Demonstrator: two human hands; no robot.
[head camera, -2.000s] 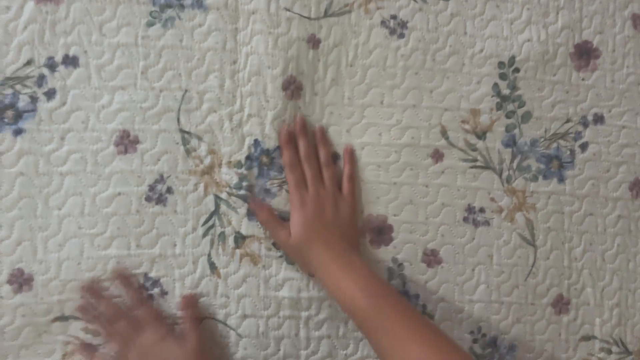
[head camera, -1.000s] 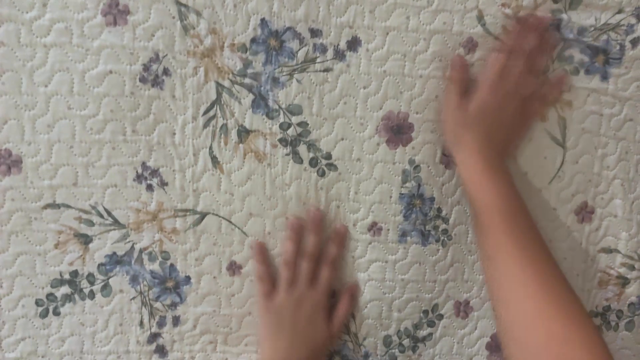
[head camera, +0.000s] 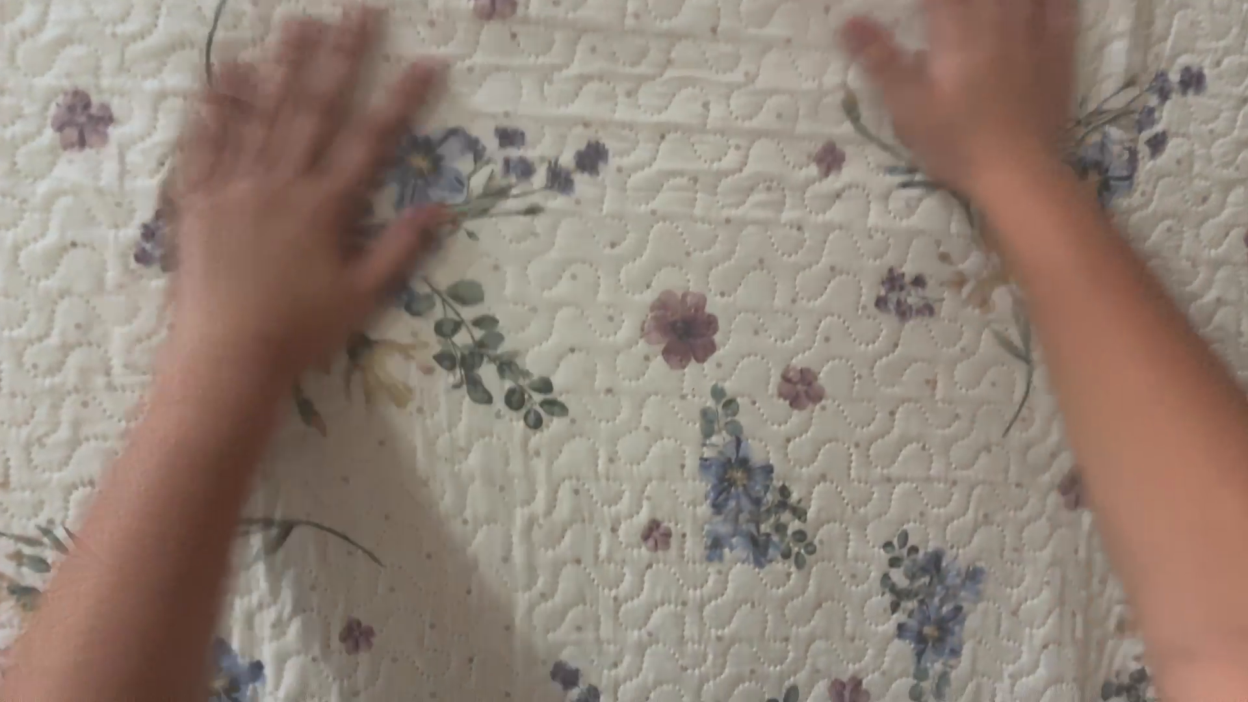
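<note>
A cream quilted cloth (head camera: 585, 439) with wavy stitching and printed flowers fills the view. My left hand (head camera: 283, 195), blurred, is over the cloth at the upper left, palm down, fingers spread, holding nothing. It partly covers a printed blue flower (head camera: 429, 166). At the upper right is my right hand (head camera: 985, 88), also palm down, its thumb apart and its fingertips cut off by the top edge. It lies beside another printed blue spray (head camera: 1111, 161) and holds nothing. Whether either palm touches the cloth cannot be told for certain.
Faint straight creases (head camera: 682, 49) run across the quilted cloth between the hands near the top. A shadow (head camera: 409, 546) falls on it beside my left forearm. No edge of the cloth shows.
My left hand, low in the middle a second ago, has moved up the cloth to the upper left. The right hand remains at the upper right. The view has shifted over the print.
</note>
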